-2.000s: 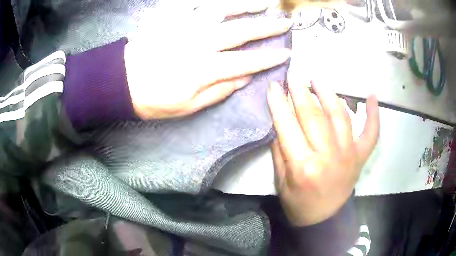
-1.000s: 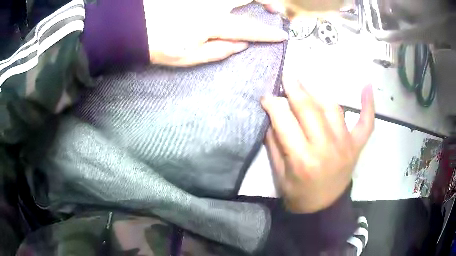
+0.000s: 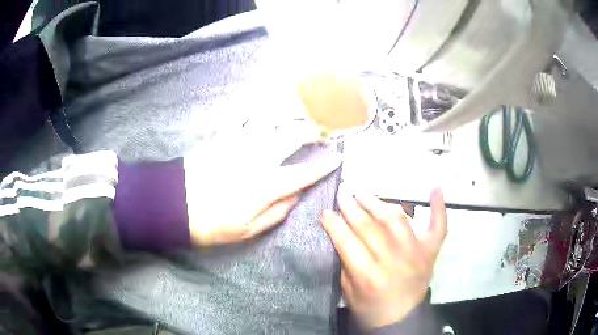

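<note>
Grey twill cloth with a purple tint spreads from the left across to the machine bed, its dark edge running down between my hands. My left hand, overexposed and in a purple cuff, lies flat on the cloth with its fingers towards the needle area. My right hand lies palm down at the cloth edge, fingers spread, fingertips on or beside the edge. Whether it pinches the cloth is not clear. The needle area is hidden by glare and a blurred tan shape.
The pale machine head arches over the upper right. Green-handled scissors lie on the white machine bed. A football-like sticker is beside the tan shape. A worn white table panel and red items are at the right.
The view has shifted, showing more machine head and upper cloth. The cloth has moved up along the bed, its curved lower edge no longer showing. My hands remain on either side of the edge.
</note>
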